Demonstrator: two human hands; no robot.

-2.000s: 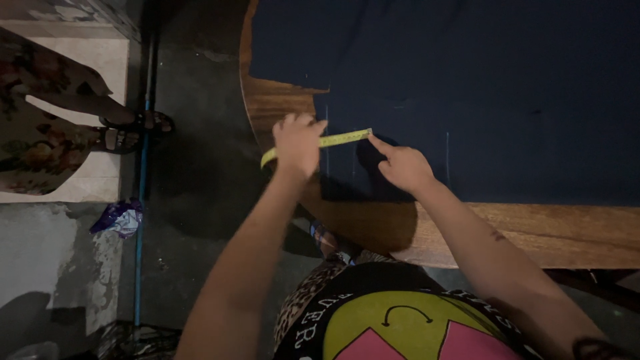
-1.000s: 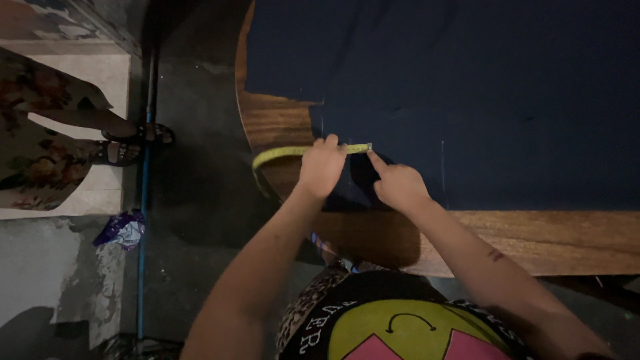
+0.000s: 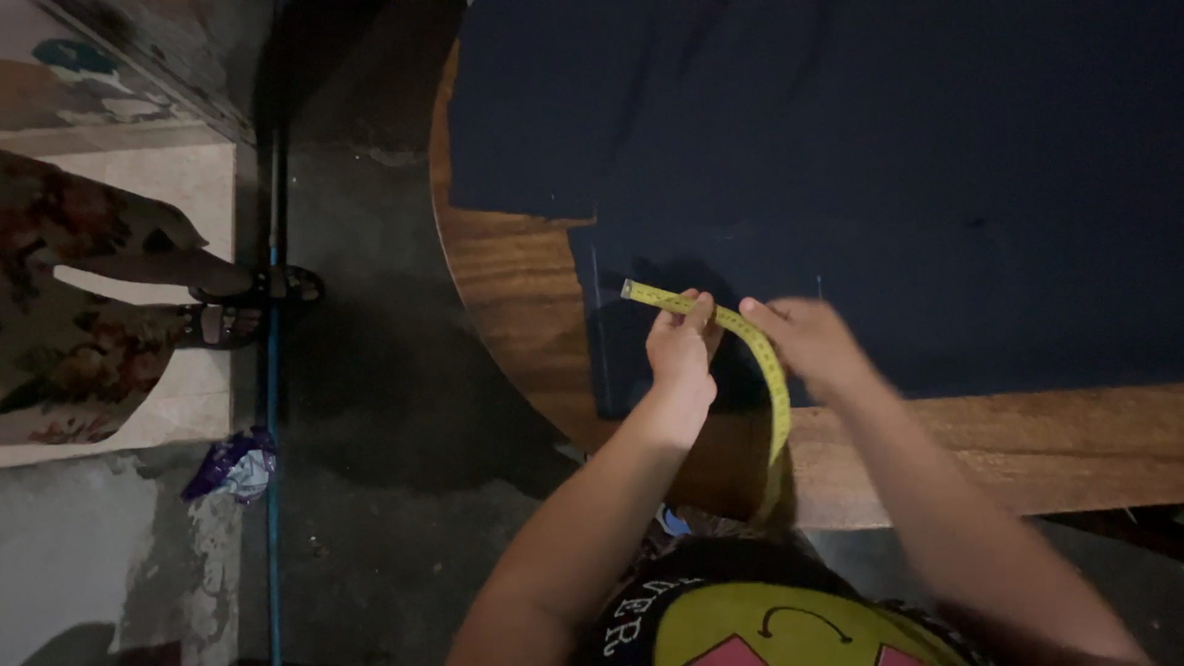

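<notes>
A yellow tape measure (image 3: 775,393) curves over dark blue fabric (image 3: 888,185) and hangs past the wooden table's near edge. My left hand (image 3: 683,342) grips it a short way behind its metal-tipped end, which points left over the fabric. Just right of the tape, my right hand (image 3: 805,338) is slightly blurred, with its thumb or a finger near the tape; whether it holds the tape is unclear. Thin chalk-like lines mark the fabric, one near its left edge and one behind my right hand.
The rounded wooden table (image 3: 980,444) shows along the fabric's near and left sides. At left stands a person in sandals (image 3: 227,324) and patterned clothing. A blue pole or pipe (image 3: 273,388) runs along the floor beside a crumpled purple wrapper (image 3: 236,465).
The tape's metal end was by my right index finger; it now points left, near the left chalk line. The tape's loose length has swung from the left side to the right of my left hand.
</notes>
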